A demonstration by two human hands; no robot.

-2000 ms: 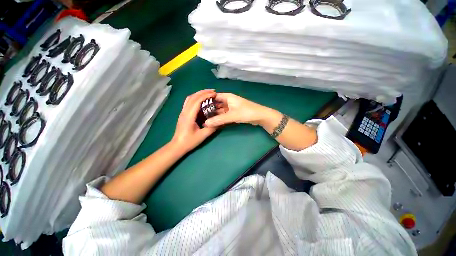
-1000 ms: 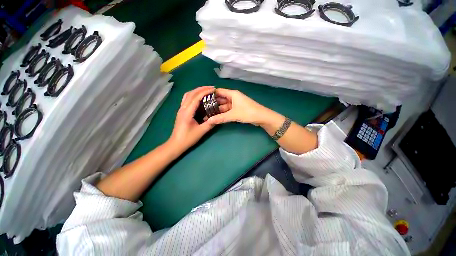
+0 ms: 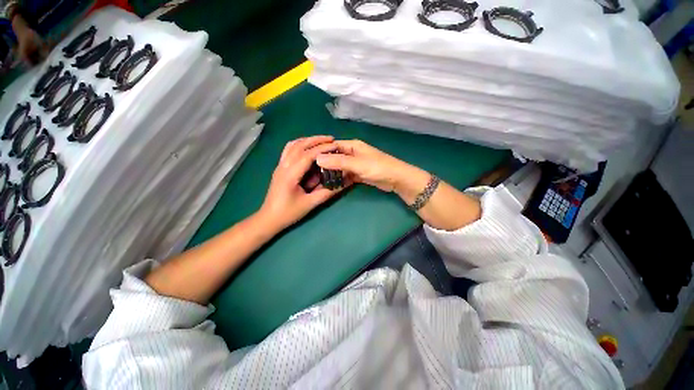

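A small stack of black rings (image 3: 332,177) is held between my two hands over the green bench. My left hand (image 3: 293,181) curves around its left side, thumb below and fingers above. My right hand (image 3: 364,162) grips it from the right, with fingers over its top. The rings stand side by side like a short dark ribbed cylinder. The fingers hide part of the stack, and its exact number cannot be told.
A white foam pile (image 3: 171,152) with rows of black rings stands left. Another foam pile (image 3: 487,95) with rings stands ahead right. A yellow strip (image 3: 280,84) crosses the bench. Right are a handheld controller (image 3: 565,199), black fixture (image 3: 651,232) and red button (image 3: 608,345). Another person's hand (image 3: 29,44) shows far left.
The stack has turned between my fingers, and my right fingers have shifted over its top. Another person's hand has come into view at the upper left.
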